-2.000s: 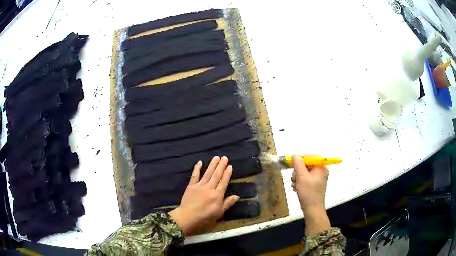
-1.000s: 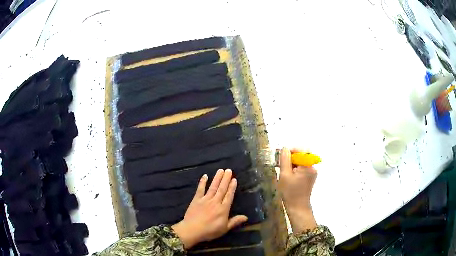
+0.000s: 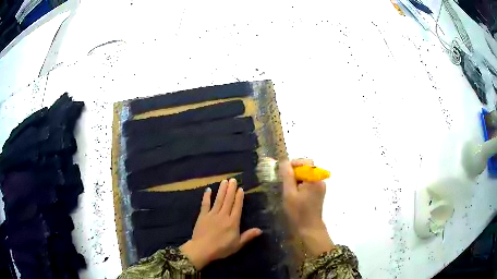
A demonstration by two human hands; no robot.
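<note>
Black fabric strips [image 3: 191,128] lie side by side across a tan gluing board [image 3: 117,163] with whitish crust down both sides. My left hand [image 3: 220,220] lies flat, fingers spread, on the strips at the lower middle and grips nothing. My right hand [image 3: 305,199] is closed around the glue brush [image 3: 311,173] with its yellow handle. The pale bristles touch the right ends of the strips at the board's right side. The lower end of the board is cut off by the picture's edge.
A pile of black strips [image 3: 41,180] lies left of the board. At the right are a whitish glue cup [image 3: 438,210], a translucent bottle [image 3: 479,155] and a blue tray [image 3: 489,131], cut off by the edge. Dark tangled pieces [image 3: 471,73] lie at the upper right. Specks dot the white table [image 3: 349,82].
The board and table have shifted down in the picture. Both hands are farther up along the strips. The brush has moved from the lower right ends to ends higher up the board.
</note>
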